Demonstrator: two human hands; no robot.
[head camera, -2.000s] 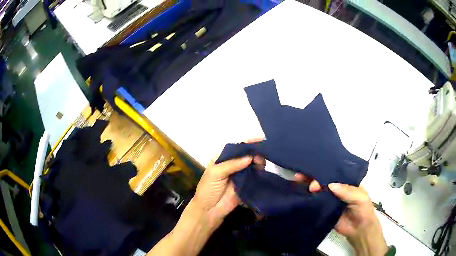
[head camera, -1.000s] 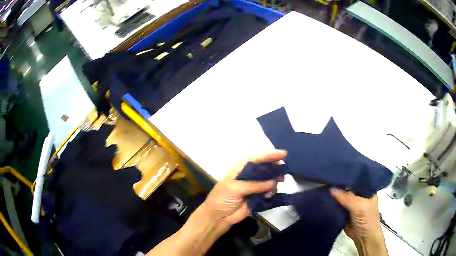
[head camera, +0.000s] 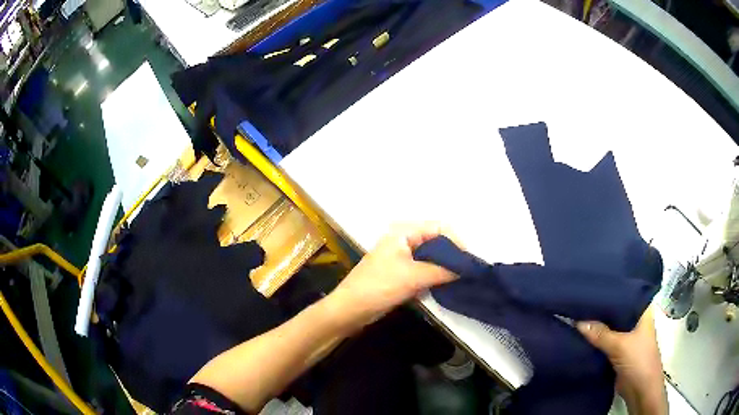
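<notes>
A dark navy garment panel lies partly on the white table, with two angular tips pointing away from me. Its near part is folded and bunched, and hangs over the table's front edge. My left hand pinches a narrow folded end of the cloth between thumb and fingers, near the front edge. My right hand grips the panel at its right, thumb on top and fingers hidden under the cloth. The pocket opening cannot be made out.
The white table has a printed scale at its front edge. The sewing machine is cut off at the right. Dark cut pieces with pale tags lie at upper left. Dark cloth hangs by a cardboard box in the yellow-framed cart.
The view has shifted, so the scene sits further right. My left hand has drawn its end of the cloth out leftward, closing the gap seen between the folds. My right hand still holds the panel.
</notes>
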